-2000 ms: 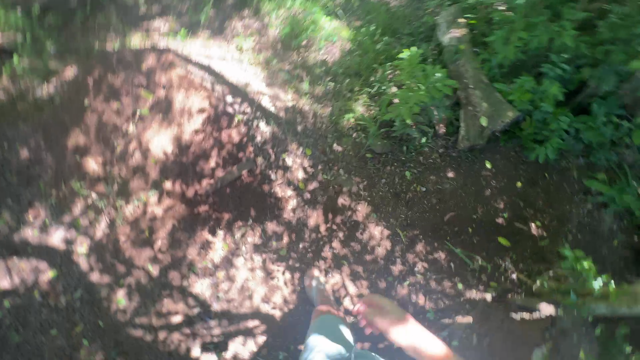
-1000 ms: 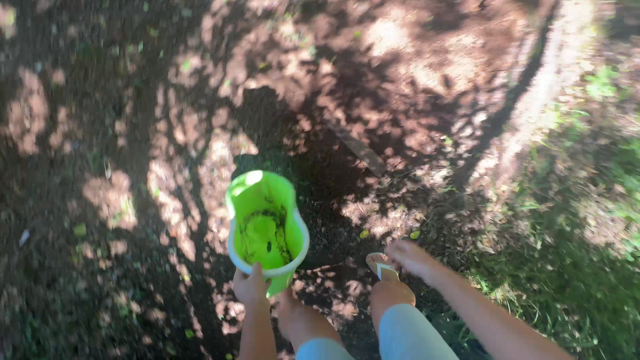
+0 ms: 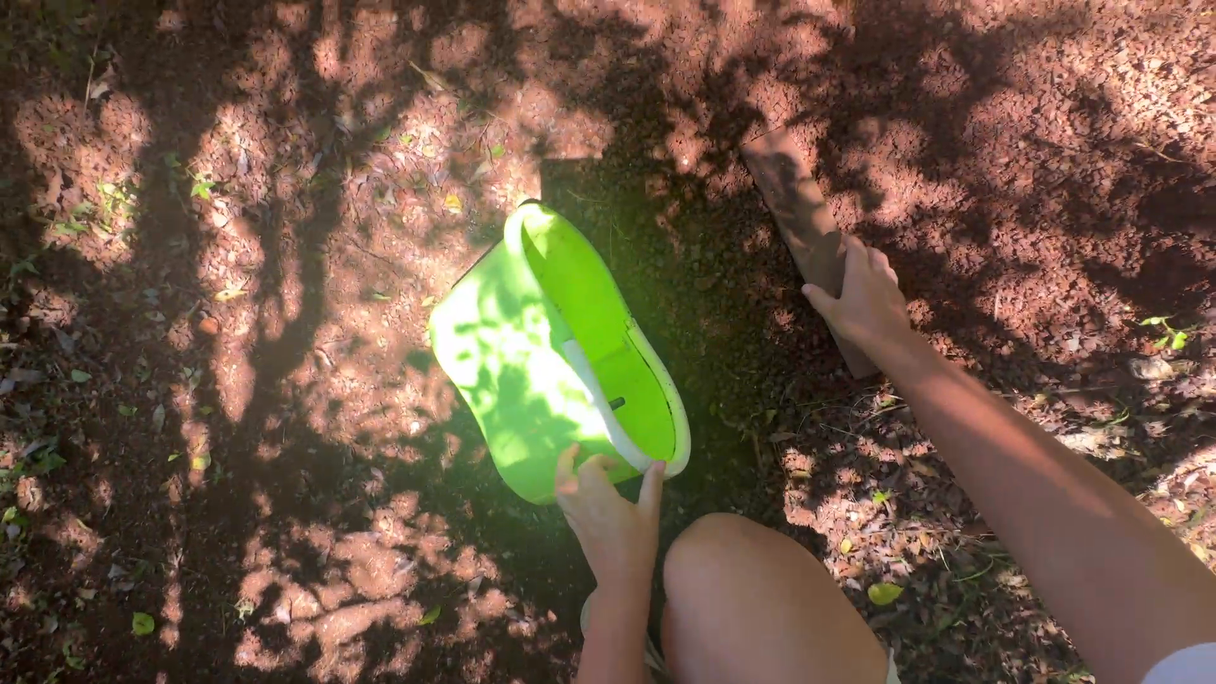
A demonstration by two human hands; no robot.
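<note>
A bright green plastic bucket point(image 3: 513, 380) with a pale rim lies tilted on its side on the soil, its mouth turned toward the right. My left hand point(image 3: 608, 513) grips its near end, the thumb at the rim and the fingers on the outer wall. Inside the bucket is a small dark spot. To the right, a flat brown board point(image 3: 793, 199), seemingly wood, lies slantwise on the ground. My right hand point(image 3: 863, 294) is on the board's near half, thumb at its left edge and fingers over the right side.
Reddish-brown soil point(image 3: 361, 560) with dry leaves and patches of sun and shade surrounds the bucket. My bent knee point(image 3: 760, 598) is at the bottom centre, between my arms. Small green plants point(image 3: 1164, 332) grow at the right edge.
The bucket, upright in my left hand a second ago, is now tipped onto its side. My right hand, then near my foot, is now on the board. The view is closer to the ground.
</note>
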